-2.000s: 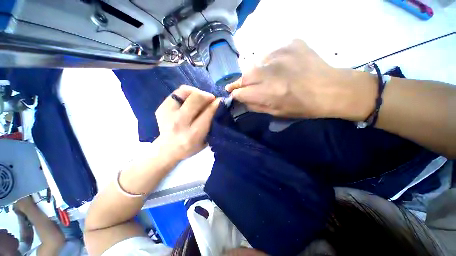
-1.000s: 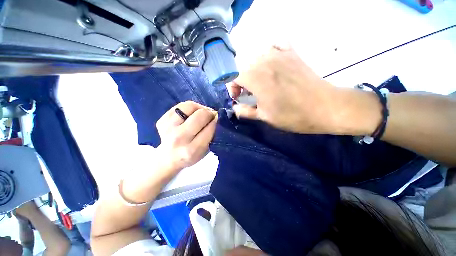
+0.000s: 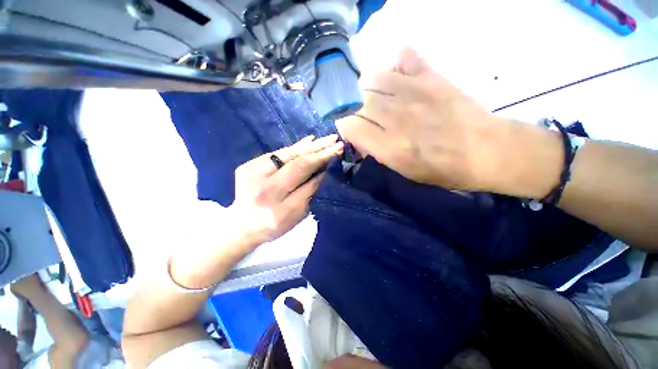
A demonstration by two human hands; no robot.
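Note:
Dark navy denim fabric (image 3: 393, 238) runs from under the sewing machine head (image 3: 180, 39) down over the table edge to the lap. My left hand (image 3: 278, 187), with a dark ring, has its fingers stretched on the fabric edge near the needle area. My right hand (image 3: 433, 130) is bent over the same edge, its fingertips turned down and mostly hidden. The two hands' fingertips almost meet. The blue-tipped grey cylinder (image 3: 336, 85) sits just above them and hides the needle and presser foot.
A navy fabric bundle (image 3: 83, 202) hangs at the left. A grey machine part (image 3: 25, 234) and another person's arm (image 3: 50, 310) are at the lower left. A blue and pink tool (image 3: 604, 14) lies at the upper right. Something bright blue (image 3: 245, 317) is below the table edge.
My left fingers have straightened from a pinch and lie flatter along the fabric. My right hand has turned further over, hiding its fingertips. The view has shifted slightly.

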